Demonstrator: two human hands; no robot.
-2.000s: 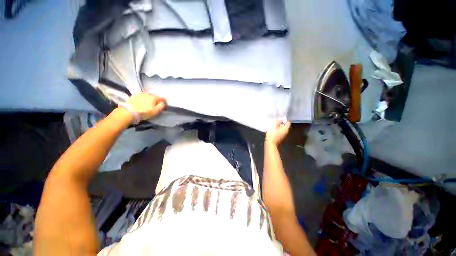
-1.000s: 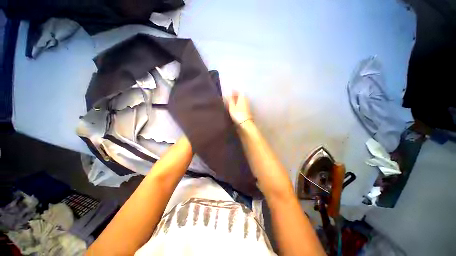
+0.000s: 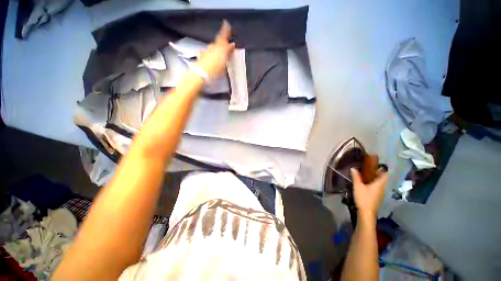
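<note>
The garment [image 3: 247, 123] lies spread on the table with its pale grey-white inner side up. A long dark band [image 3: 269, 27] runs along its far edge. A dark rectangle [image 3: 266, 74] lies beside a narrow pale strip [image 3: 238, 82]. My left hand [image 3: 217, 55] is over the garment near the dark band, fingers pointing away; whether it presses the cloth is unclear. My right hand [image 3: 369, 186] is on the brown wooden handle of the steam iron [image 3: 345, 164], which stands at the table's near right.
A crumpled blue-grey cloth [image 3: 412, 90] and a white scrap [image 3: 417, 151] lie at the table's right. Dark fabric [image 3: 478, 60] is at the far right. A fabric heap [image 3: 46, 236] is at the lower left. A grey surface [image 3: 467, 192] is at the right.
The garment has been opened out flat, its dark flap laid towards the far side. My left hand has moved forward over it. My right hand has moved right and taken the iron's handle.
</note>
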